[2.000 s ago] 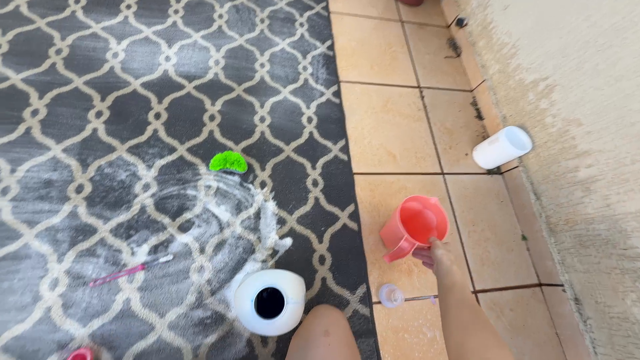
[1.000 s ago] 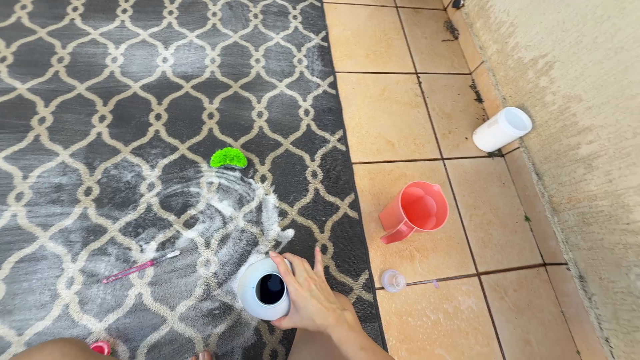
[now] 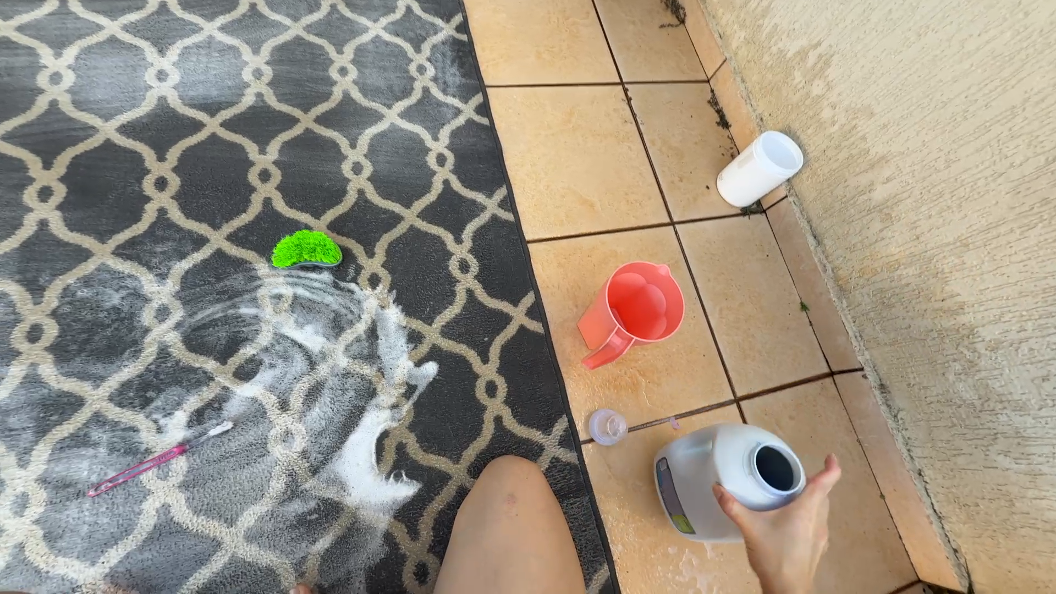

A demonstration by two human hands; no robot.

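My right hand [image 3: 788, 528] is around the neck of a white plastic jug [image 3: 701, 487] with an open mouth, over the tiles at the lower right. Above it, a coral plastic pitcher [image 3: 598, 322] stands on the tiles, with a small clear cap [image 3: 608, 426] below. A green-bristled scrub brush [image 3: 305, 249] lies bristles up on the dark patterned rug [image 3: 429, 272], above a patch of white foam or powder [image 3: 371, 462]. The pink-handled toothbrush [image 3: 148, 468] rests at the rug's lower left. Of my left hand, only what may be fingertips shows at the bottom edge; I cannot tell.
A white plastic container [image 3: 759, 169] leans by the base of the rough plastered wall [image 3: 932, 206]. My bare knee [image 3: 511, 528] is at the bottom centre. The rug's edge runs along the tiled floor [image 3: 569, 157].
My right hand has moved the white jug from the rug to the tiles on the right. Earlier, that hand was at the coral pitcher, then at the jug on the rug.
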